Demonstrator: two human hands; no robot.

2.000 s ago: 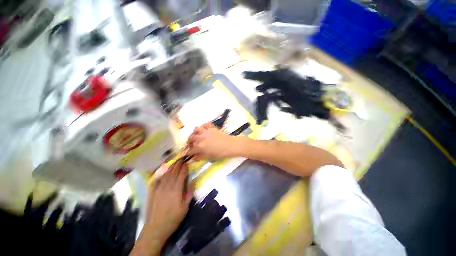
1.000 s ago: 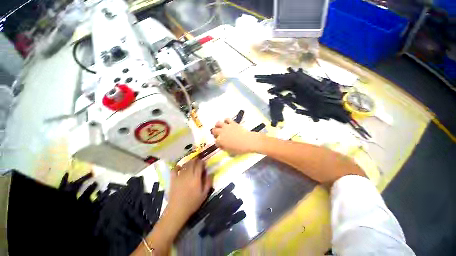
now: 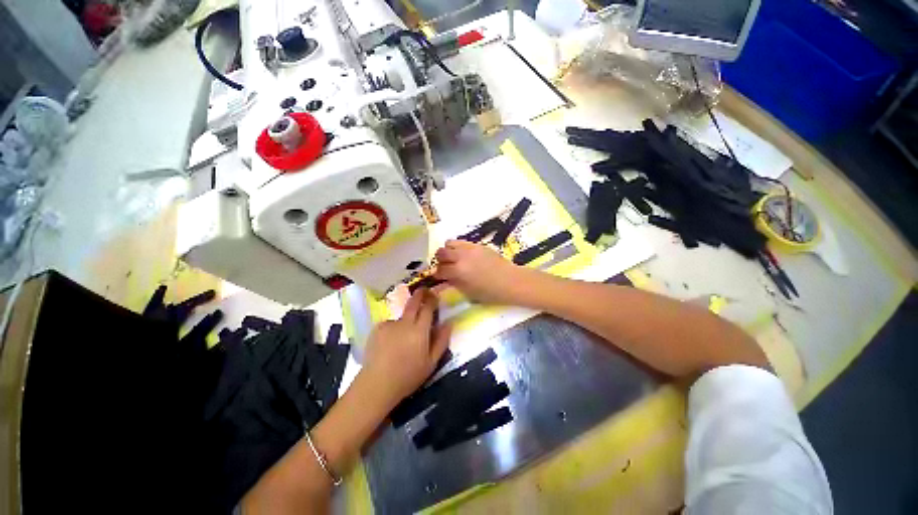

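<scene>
My left hand [image 3: 406,347] and my right hand [image 3: 471,272] meet under the sewing machine head [image 3: 332,201]. The fingertips of both hands are at a small black strip [image 3: 425,285] by the needle area; the needle itself is hidden. Several black strips [image 3: 458,397] lie in a group on the shiny metal plate [image 3: 544,392], beside my left hand. More black strips [image 3: 544,247] lie on the pale template [image 3: 481,196] beyond my right hand.
A large black heap [image 3: 282,382] lies beside the cardboard box [image 3: 30,332] at left. Another heap [image 3: 684,181] lies at right, near the tape roll [image 3: 787,219] and dark snips [image 3: 778,272]. A clear plastic bag [image 3: 644,65], a grey panel [image 3: 695,22] and a blue bin [image 3: 805,75] are behind.
The view has shifted, so the machine stands larger and further right. My right hand's fingertips have come closer to my left hand's at the needle area.
</scene>
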